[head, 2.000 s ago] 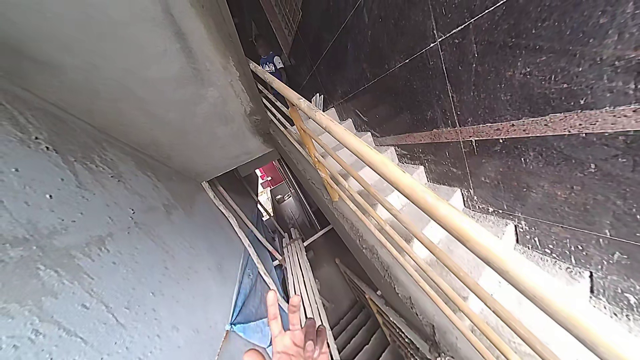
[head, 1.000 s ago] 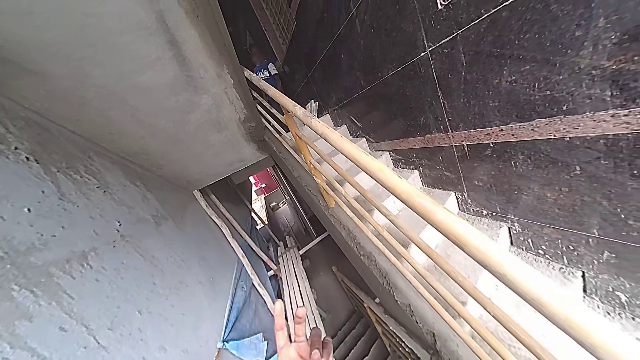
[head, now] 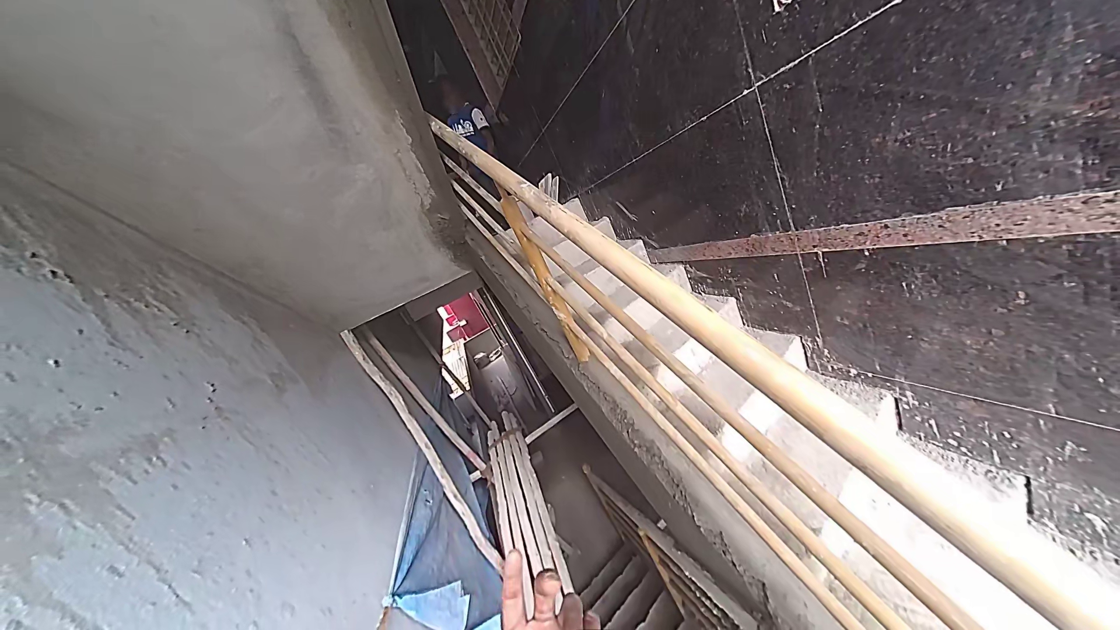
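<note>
The hand at the bottom edge, which looks like my left hand (head: 541, 604), is partly in view. One finger is extended and the others are bent; nothing is held between them. Behind the fingers lies a bundle of long wooden poles (head: 518, 499), with no clear contact visible. Right of the hand, a bamboo or wooden handrail (head: 700, 324) slopes across the view above thinner parallel rails (head: 735, 429). A yellowish upright post (head: 542, 276) crosses the rails. My right hand is out of view.
Concrete steps (head: 691, 350) run beside the dark wall (head: 875, 131). A person in a blue top (head: 470, 127) is near the far handrail. Rough grey plaster (head: 175, 394) borders the left side. Blue sheeting (head: 446, 542) hangs by poles; darker steps (head: 621, 582) lie lower.
My visible hand sits lower in the view than two seconds ago, with less of it showing. Its bent fingers remain around the bottom edge.
</note>
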